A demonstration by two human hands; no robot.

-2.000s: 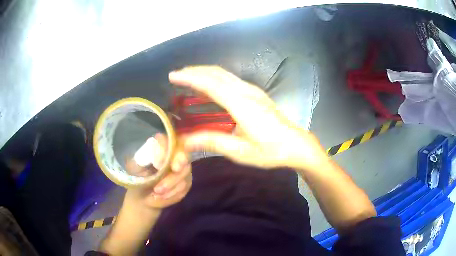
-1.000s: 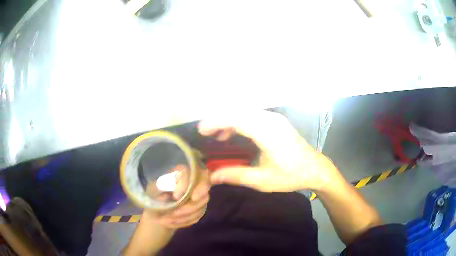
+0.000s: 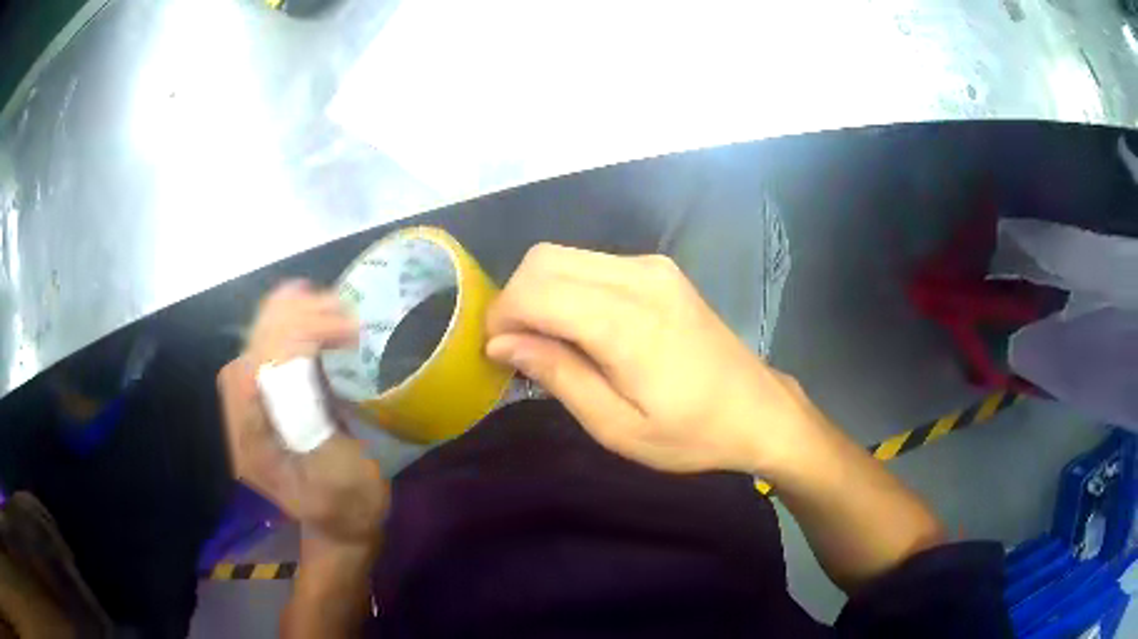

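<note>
The packing tape roll (image 3: 468,375), a wide yellow ring with a pale printed core, is held tilted between my hands above my lap. My left hand (image 3: 293,412) is blurred and holds the roll's left side. A short white finger wrap (image 3: 296,402) sits on one of its digits. My right hand (image 3: 624,350) is at the roll's right side, thumb and index finger pinched together at the yellow outer face. Whether a tape strip is between these fingertips cannot be told.
The shiny metal bench (image 3: 225,162) lies ahead, with an overexposed white sheet (image 3: 499,94) on it. A red stool (image 3: 967,300), pale hanging cloth (image 3: 1086,287), black-yellow floor tape (image 3: 942,424) and blue bins (image 3: 1073,556) are at the right. A brown object shows at lower left.
The roll has turned from facing me to tilted, showing its yellow outer face. My left hand has moved left, its wrapped digit now outside the ring. My right fingers have closed to a pinch at the roll.
</note>
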